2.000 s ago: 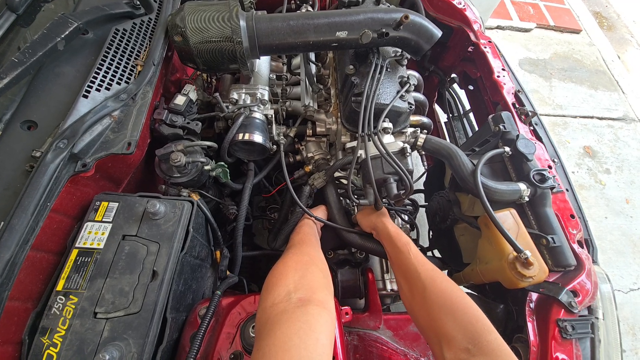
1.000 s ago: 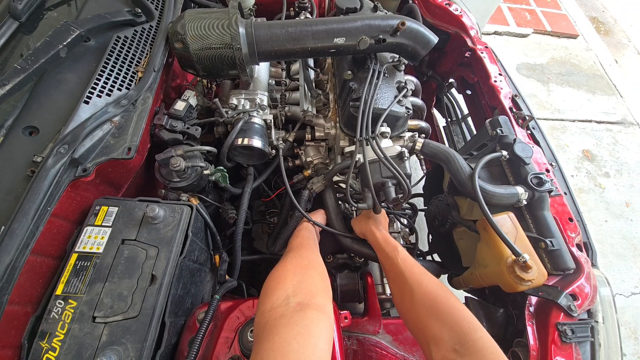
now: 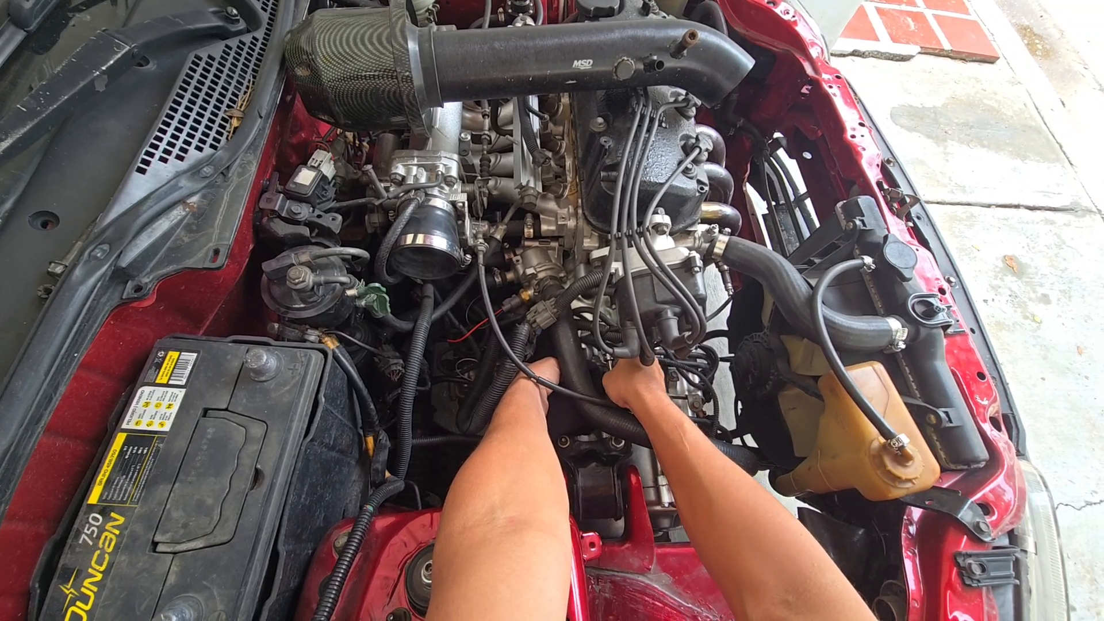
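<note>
Both my arms reach down into the engine bay of a red car. My left hand [image 3: 543, 376] is deep beside a black radiator hose [image 3: 571, 345], with a thin black cable crossing over the wrist; its fingers are hidden. My right hand [image 3: 633, 381] is just below the distributor cap [image 3: 662, 289], close to the end of a black spark plug wire [image 3: 628, 285], and its fingertips are out of sight. Whether either hand holds anything cannot be seen. A corrugated wire conduit [image 3: 509, 375] runs left of my left hand. The valve cover [image 3: 647, 164] is above.
A car battery [image 3: 216, 457] is at the lower left. The intake pipe [image 3: 552, 60] with its air filter [image 3: 354, 65] spans the top. At right are the upper radiator hose [image 3: 776, 289], the radiator [image 3: 927, 379] and a yellowed plastic reservoir [image 3: 871, 431]. Red bodywork [image 3: 638, 561] lies below my arms.
My right hand has shifted slightly and sits a little lower below the distributor. My left hand stays in about the same place.
</note>
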